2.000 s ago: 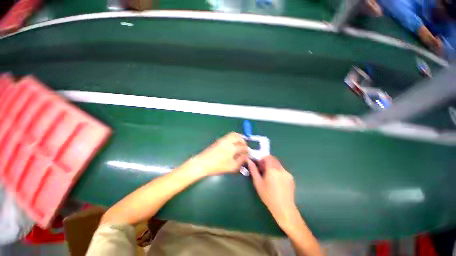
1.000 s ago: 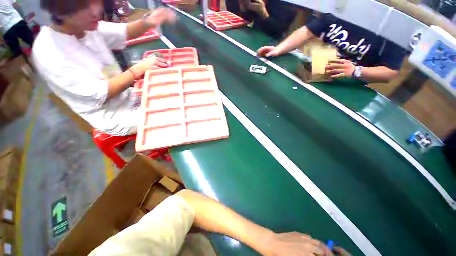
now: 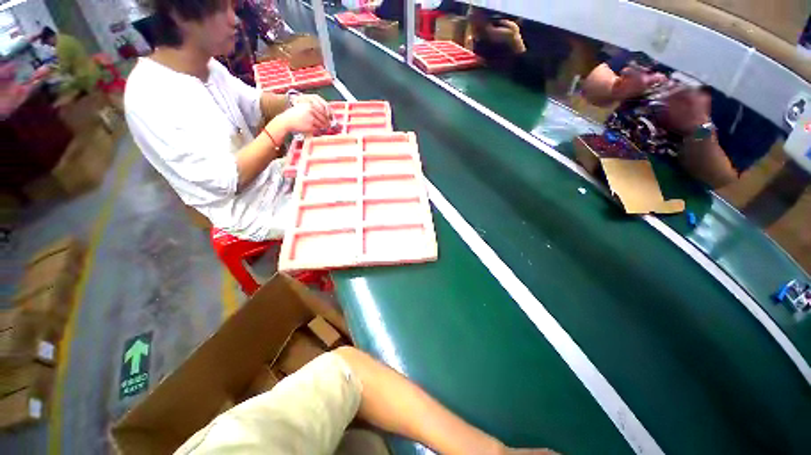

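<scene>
My left forearm reaches across the green work surface (image 3: pixel 391 324) from the bottom. My left hand (image 3: pixel 531 451) is cut off by the bottom edge; only a sliver near the wrist shows, so its fingers and anything in them are hidden. My right hand is out of the picture. A pink-red compartment tray (image 3: pixel 363 200) with two columns of pockets lies at the surface's near edge, beyond my forearm. Its pockets look empty.
An open cardboard box (image 3: pixel 218 360) stands left of my arm. A seated person in white (image 3: pixel 209 133) handles something over another tray. Across the belt (image 3: pixel 498 195) are a person, a small open box (image 3: pixel 622 169) and a blue-and-white unit (image 3: pixel 793 296). A white rail (image 3: pixel 525 298) borders the belt.
The view has swung from the work to the left; my right hand and the white housing have left the picture. My left hand has slipped almost out at the bottom. The white-clad person's hands have come together.
</scene>
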